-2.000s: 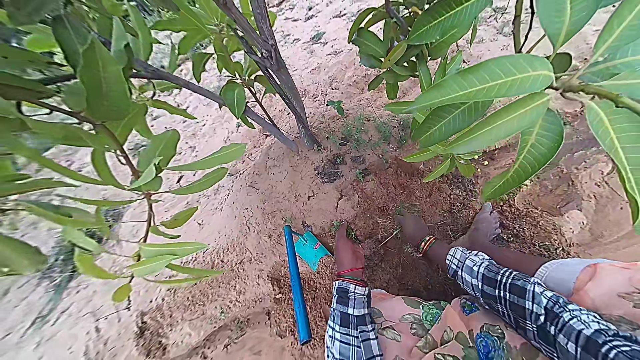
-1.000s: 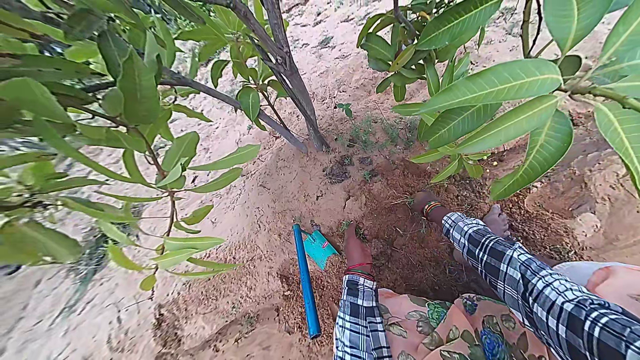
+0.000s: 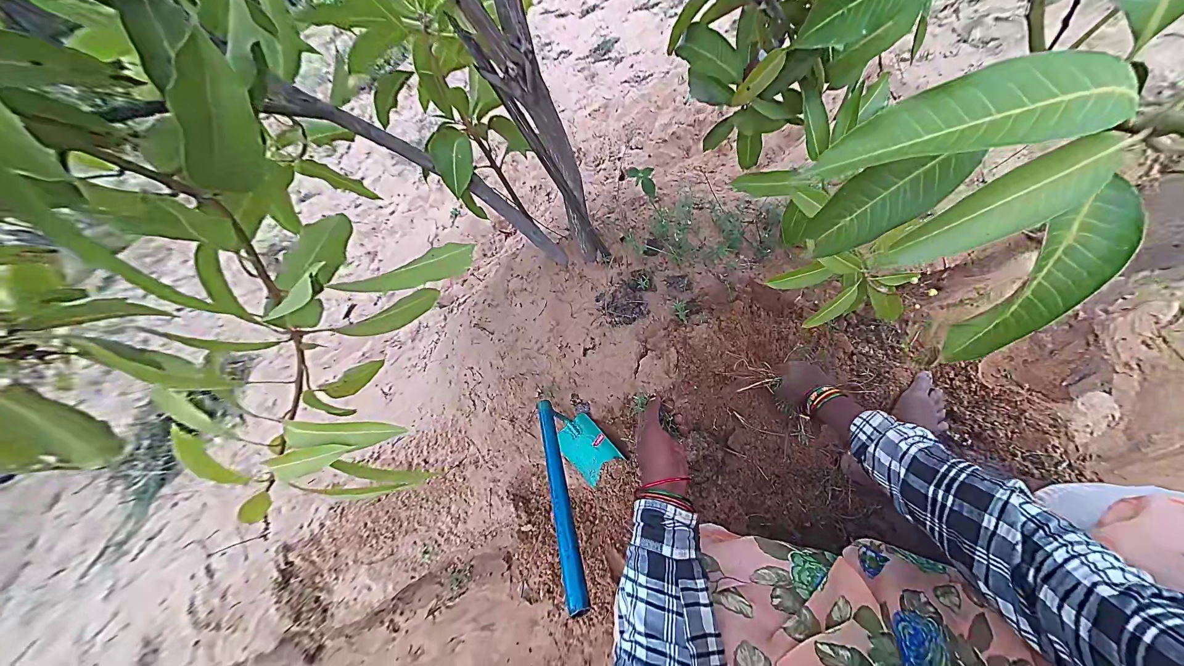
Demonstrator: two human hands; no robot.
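Observation:
My left hand, with red bangles at the wrist, reaches down to the reddish soil beside a small green weed. Just left of it lies a hoe with a teal metal blade and a blue handle. My right hand, with colourful bangles, is low over the loose soil, near dry grass stems. The fingers of both hands are too unclear to tell what they grip.
A forked tree trunk rises from sandy ground ahead. Leafy branches hang at the left, and broad leaves at the upper right. A bare foot stands beyond my right forearm. Small weeds grow near the trunk.
My right hand was farther from the left one two seconds ago, shifted a little rightward in the latest second's view. The hoe still lies beside my left hand.

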